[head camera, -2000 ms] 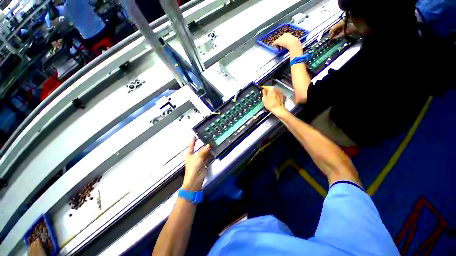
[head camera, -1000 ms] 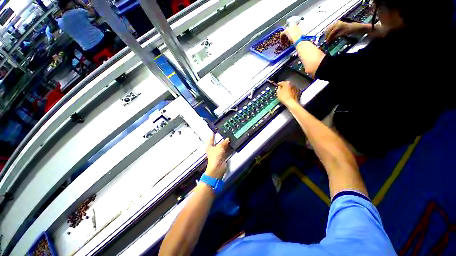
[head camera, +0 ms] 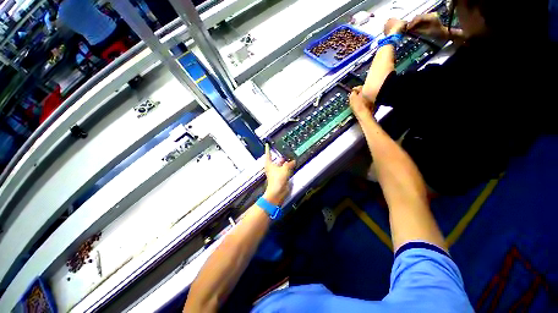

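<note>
A black solder pallet (head camera: 335, 130) holds a green circuit board panel (head camera: 318, 127) with a row of repeating units. The pallet lies along the conveyor rails (head camera: 177, 244), in line with the bench. My left hand (head camera: 279, 173), with a blue wrist strap (head camera: 270, 208), holds the pallet's near left end. My right hand (head camera: 361, 101) is at its far right end; its fingertips are partly hard to make out beside the neighbour's forearm.
A worker in black (head camera: 471, 116) sits close on the right, hands over another board (head camera: 411, 54). A blue component bin (head camera: 338, 46) lies behind. Metal posts (head camera: 205, 55) rise mid-bench. Loose brown components (head camera: 83, 252) and another blue bin (head camera: 38, 301) are at lower left.
Both my hands and the pallet have moved right and away along the rails, and the pallet now sits lower, in line with them. The neighbour's hand has left the blue bin.
</note>
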